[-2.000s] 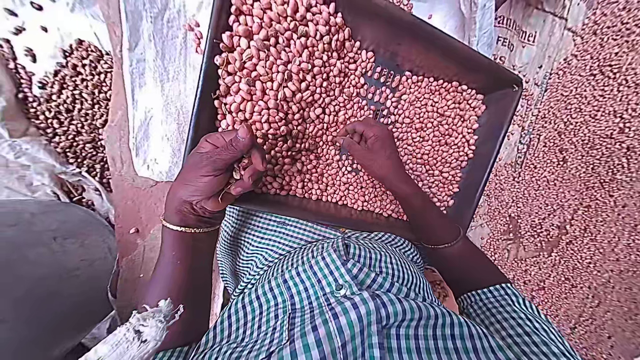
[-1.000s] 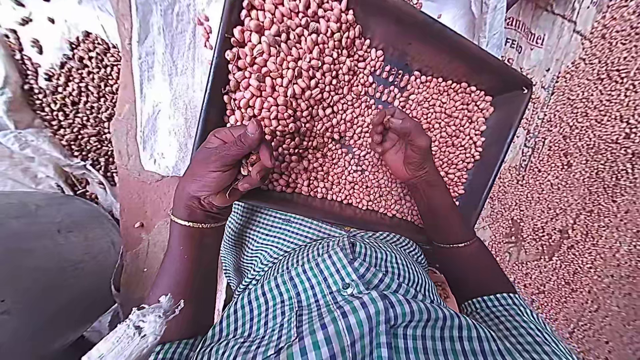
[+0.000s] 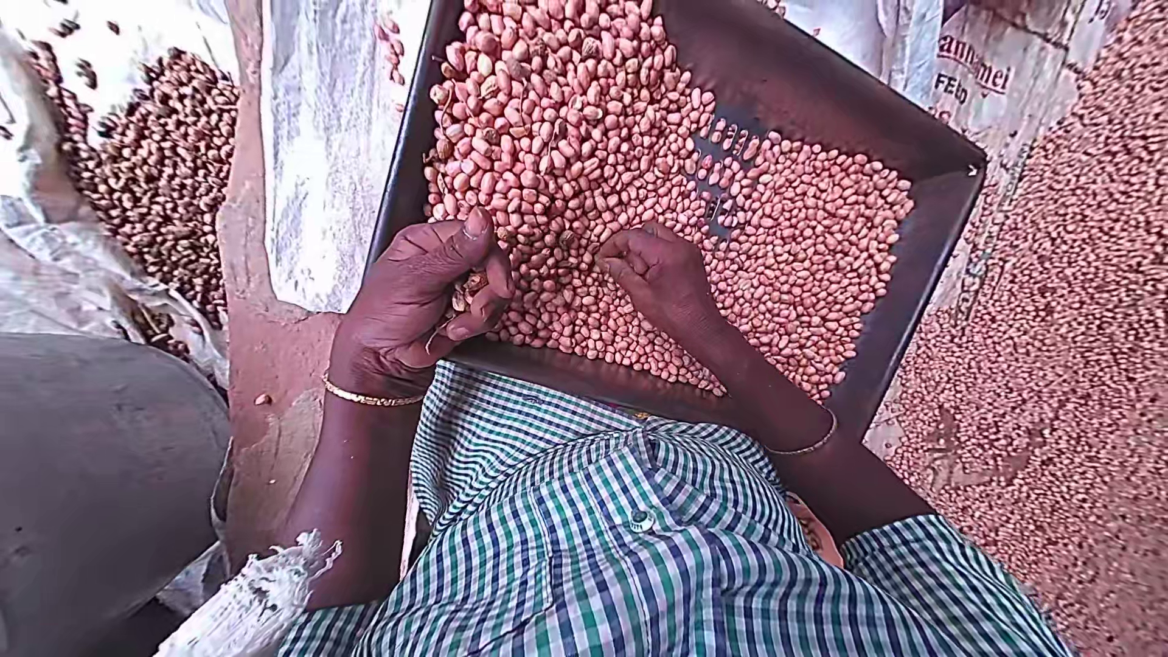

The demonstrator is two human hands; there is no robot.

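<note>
A dark rectangular tray (image 3: pixel 940 210) lies tilted across my lap, holding pink-skinned shelled peanuts (image 3: pixel 566 119). They are heaped at the tray's left and lie thinner at its right, where the dark bottom shows through. Over the near left rim, my left hand (image 3: pixel 424 301) is curled palm-up around a few brownish bits, which look like discarded kernels or shell pieces. My right hand (image 3: pixel 662 274) is over the peanuts near the middle of the tray, thumb and forefinger close together; whether anything is between them cannot be told.
Darker brown kernels (image 3: pixel 169 155) are piled on white sheeting at the left. A large spread of peanuts (image 3: pixel 1077 365) covers the right side, beside a printed sack (image 3: pixel 976 73). A grey rounded object (image 3: pixel 100 465) and a frayed white bundle (image 3: pixel 255 593) are at the lower left.
My right hand went right over the tray between the two earlier frames, and is now back left, closer to my left hand. My left hand keeps its curl around the bits at the rim.
</note>
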